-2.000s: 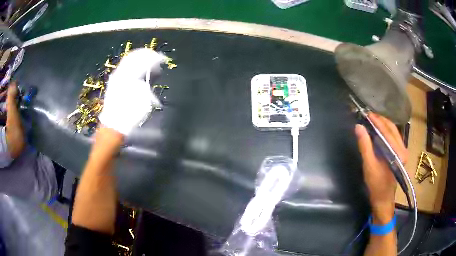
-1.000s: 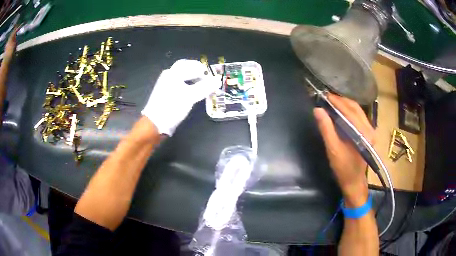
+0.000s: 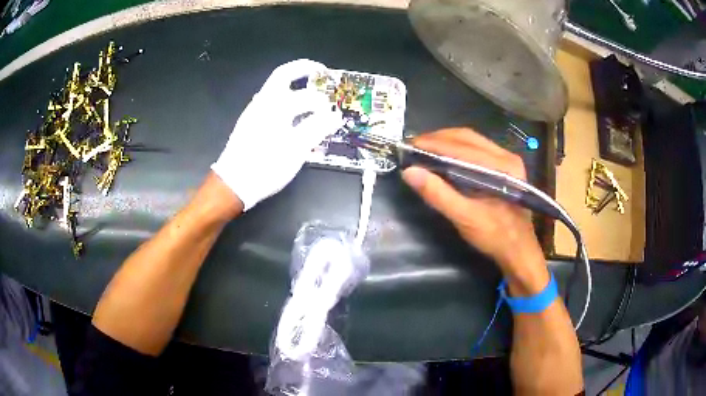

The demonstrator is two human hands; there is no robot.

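Observation:
The white power strip housing (image 3: 393,100) lies open on the dark mat, with a green circuit board (image 3: 366,100) and wires inside. My left hand (image 3: 275,128), in a white glove, covers the housing's left side. Its fingertips hold a brass contact strip (image 3: 323,80) down in the housing, mostly hidden by the fingers. My bare right hand (image 3: 472,182) grips the soldering iron (image 3: 480,179) like a pen, its tip inside the housing near the left fingertips. Exact contact at the tip cannot be told. The white power cord (image 3: 366,205) runs from the housing to a coil in a clear plastic bag (image 3: 317,290).
A loose pile of brass strips (image 3: 70,135) lies at left. The fume extractor hood (image 3: 495,54) hangs above right. A small blue part with leads (image 3: 532,143) lies beside the cardboard tray (image 3: 573,224), which holds a black stand (image 3: 617,116) and brass strips (image 3: 604,186).
My left hand has gone from the brass pile to the housing with a brass strip. My right hand has brought the soldering iron leftward into the housing. The view has shifted.

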